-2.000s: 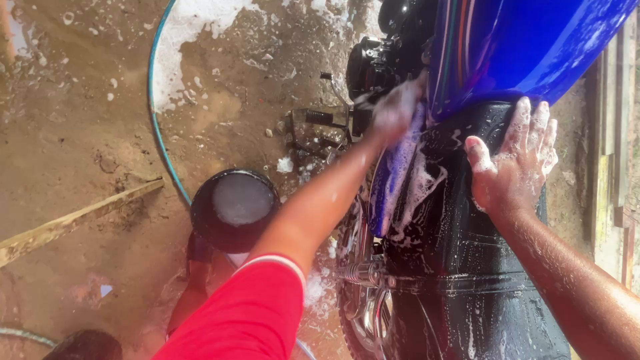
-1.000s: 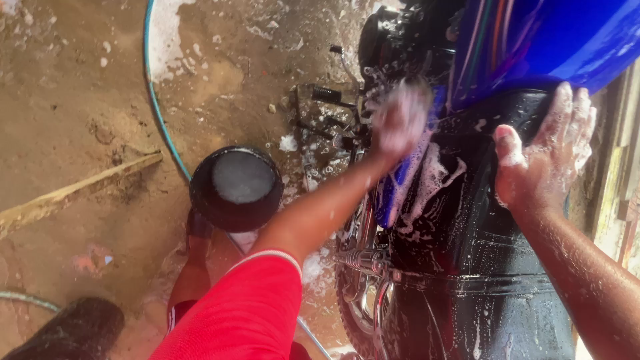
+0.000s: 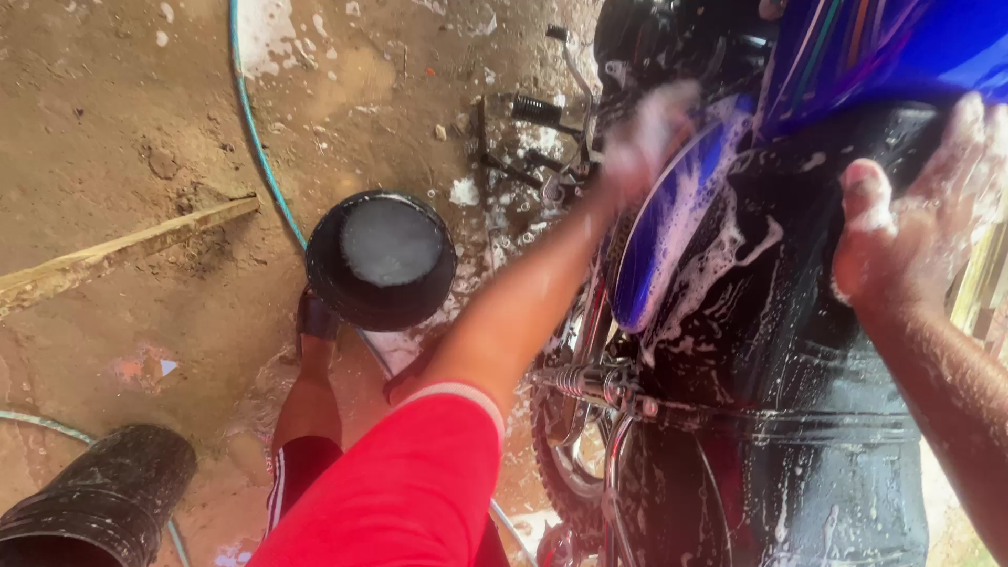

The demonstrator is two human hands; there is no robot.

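A motorcycle with a blue fuel tank (image 3: 937, 55), a black seat (image 3: 795, 346) and a blue side panel (image 3: 677, 220) fills the right side, with suds on the seat and panel. My left hand (image 3: 650, 138), blurred and sudsy, is at the panel's upper outer edge; whether it holds anything is hidden by the blur. Over the seat's far side, just behind the tank, my right hand (image 3: 917, 205) has its fingers apart, wet with suds and holding nothing. A round black bucket (image 3: 319, 272) with cloudy liquid stands left of the motorcycle.
A teal hose (image 3: 256, 142) runs over the wet dirt ground. A wooden plank (image 3: 118, 256) lies at the left, and a dark cylindrical container (image 3: 118, 480) at the lower left. The footpeg (image 3: 537, 110) and a lever stick out beside the engine. My leg is beside the bucket.
My left hand is motion-blurred in all frames and stays near the side panel. My right hand remains over the seat beside the tank. The view has shifted, showing more of the dark container.
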